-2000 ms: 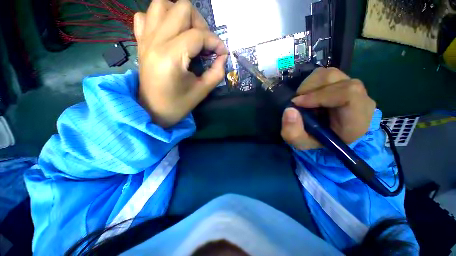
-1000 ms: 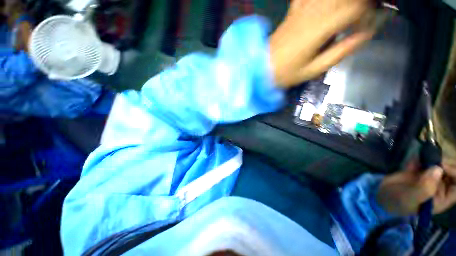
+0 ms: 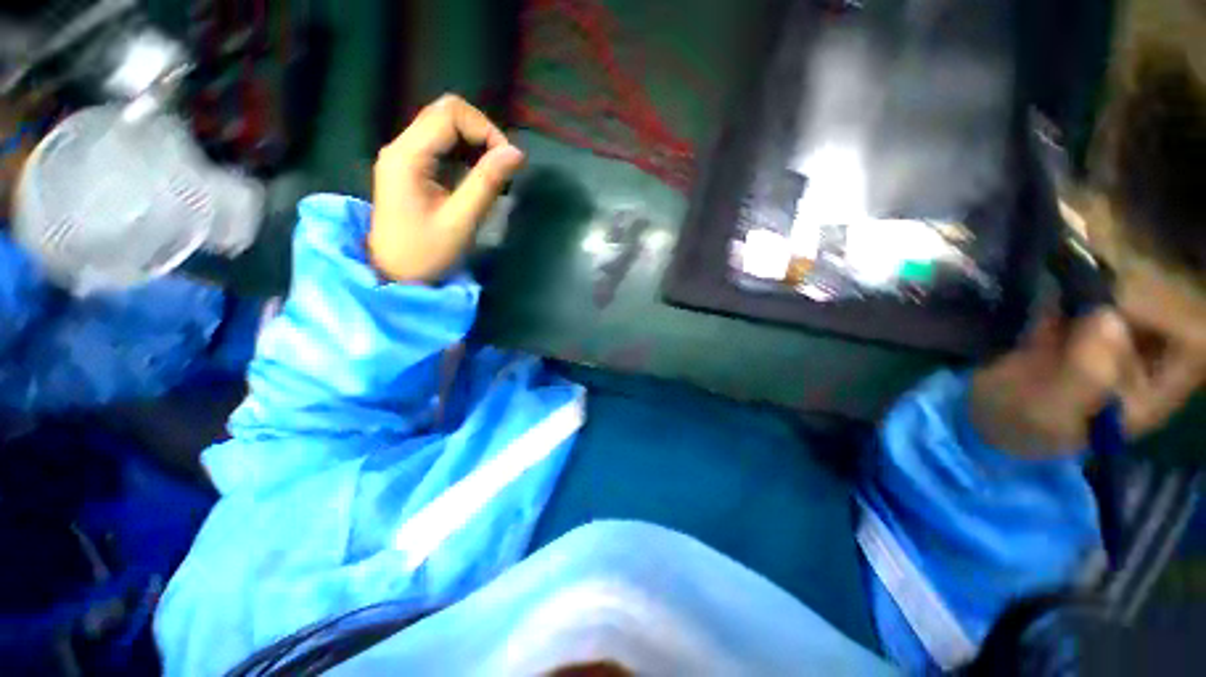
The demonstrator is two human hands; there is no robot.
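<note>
My left hand (image 3: 430, 199) is raised over the green bench, left of the black tray, thumb and forefinger curled close together. Blur hides whether it pinches something small. My right hand (image 3: 1058, 377) is shut on the dark soldering iron (image 3: 1085, 271) at the right, its metal barrel pointing up beside the tray's right side. The open silver-grey unit (image 3: 913, 119) lies in the black holding tray (image 3: 820, 331), with the circuit board (image 3: 860, 258) along its near edge, bearing white and teal patches. The iron's tip is blurred and apart from the board.
Red wires (image 3: 602, 86) fan over the bench behind the tray's left side. A small dark blurred item (image 3: 619, 258) lies between my left hand and the tray. A white fan (image 3: 113, 199) and another person's blue sleeve (image 3: 106, 331) are at the left. The tan drip board (image 3: 1157, 79) is at upper right.
The view has swung left. My left hand has left the board and moved left, away from the tray. The iron has left the board and stands to its right, still in my right hand.
</note>
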